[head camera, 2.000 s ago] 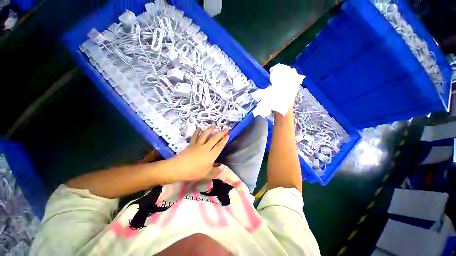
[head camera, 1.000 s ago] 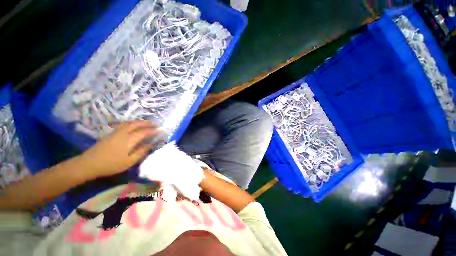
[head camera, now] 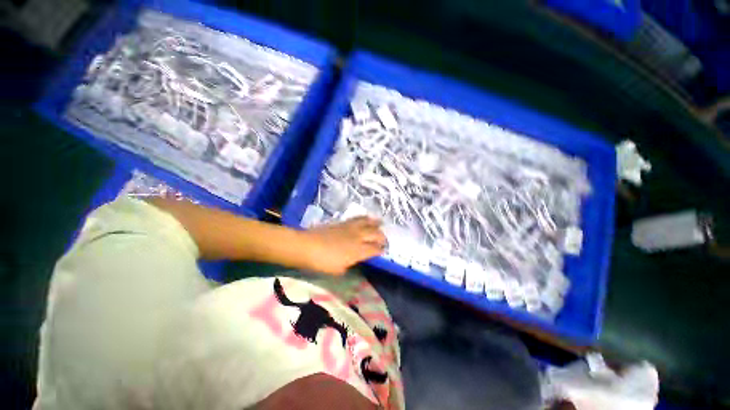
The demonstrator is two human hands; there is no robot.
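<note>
A blue crate [head camera: 604, 240] in front of me holds white power adapters [head camera: 474, 278] in rows along its sides, with looped white cords [head camera: 432, 208] heaped in the middle. My left hand [head camera: 348, 244] rests on the adapters at the near left side, its fingers bent and close together; whether it grips one cannot be told. A white cloth [head camera: 612, 386] covers most of my right hand at the bottom right, below the crate's near right corner. That hand is mostly hidden and blurred.
Another blue crate [head camera: 300, 132] of adapters and cords stands close at the left. To the right are a small crumpled white piece [head camera: 632, 162] and a white bottle-like object [head camera: 668, 231] with a metallic-looking end. Part of another blue container [head camera: 600, 14] shows at the top right.
The view has turned, and the left crate shows more fully. My left hand stays by the near side of the front crate. My right hand and cloth have moved away from it to the right.
</note>
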